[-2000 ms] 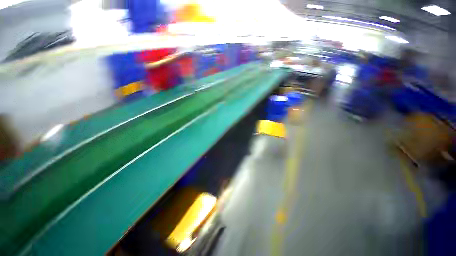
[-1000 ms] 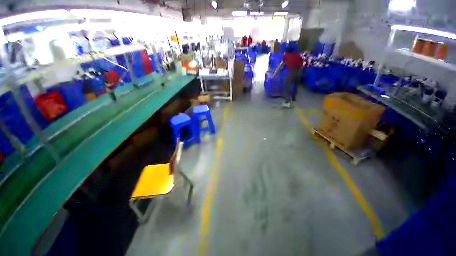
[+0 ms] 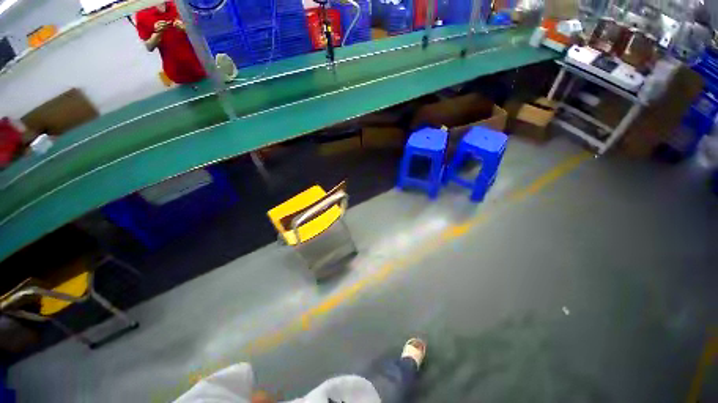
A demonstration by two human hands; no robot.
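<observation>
A light sleeve (image 3: 224, 384) shows at the bottom edge, with a small patch of skin beside it, perhaps my left hand (image 3: 264, 396), cut off by the frame; its fingers cannot be made out. Another light patch of clothing (image 3: 342, 389) is to its right. My right hand is not in view. Nearest in front, a yellow chair (image 3: 303, 214) with a metal frame stands on the floor. Two blue stools, one at the left (image 3: 425, 149) and one at the right (image 3: 480, 153), stand side by side beyond it. The long green workbench (image 3: 315, 102) runs behind them.
Another yellow chair (image 3: 67, 293) stands at the left. Brown cartons (image 3: 535, 118) and a blue crate (image 3: 169, 201) are beside or beneath the line. A white table (image 3: 602, 79) stands at the upper right. A person in red (image 3: 177, 47) is behind the line. A yellow line (image 3: 378, 275) crosses the floor.
The view has swung left and down toward the line. The chair and stools now appear farther right, and my clothing and a shoe have come into view at the bottom.
</observation>
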